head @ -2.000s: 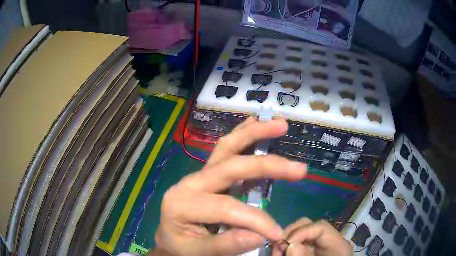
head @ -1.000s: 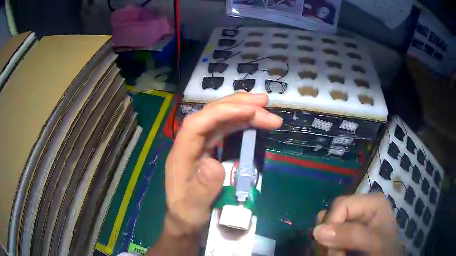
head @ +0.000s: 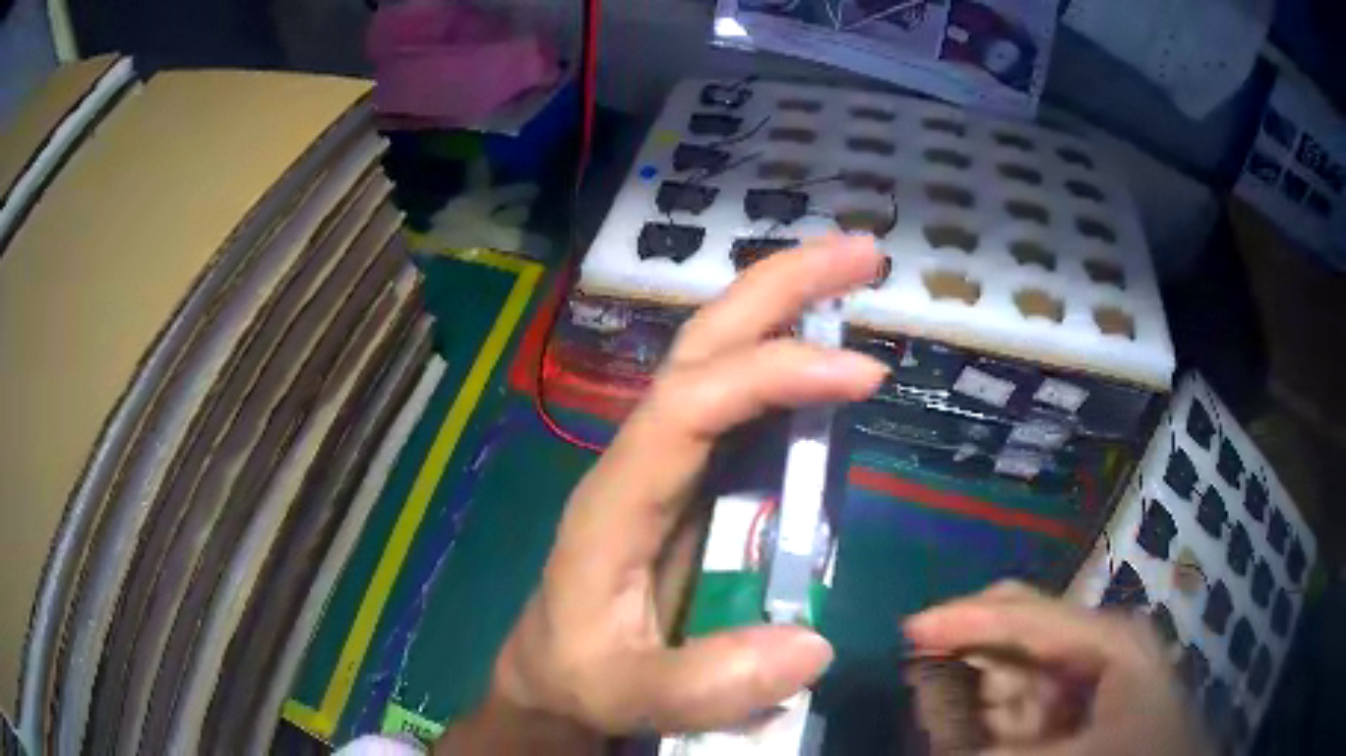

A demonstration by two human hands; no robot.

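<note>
My left hand is in the middle, fingers spread and curved around a narrow upright unit with a grey-blue bar. The index and middle fingertips are near its top, and the thumb crosses its lower end. I see nothing held in this hand. Green tape and a white surface show behind the hand. My right hand is at the lower right, blurred, with curled fingers; whether it holds a small part cannot be told.
A white foam tray with dark parts at left and many empty cut-outs sits on a dark stack. A tilted foam tray with black parts stands at right. Cardboard layers rise at left. A red cable hangs behind.
Since one second ago, my left thumb has moved across the unit's lower end, hiding the white block. Two seconds ago my hands were together low in the middle; my right hand is now apart at right.
</note>
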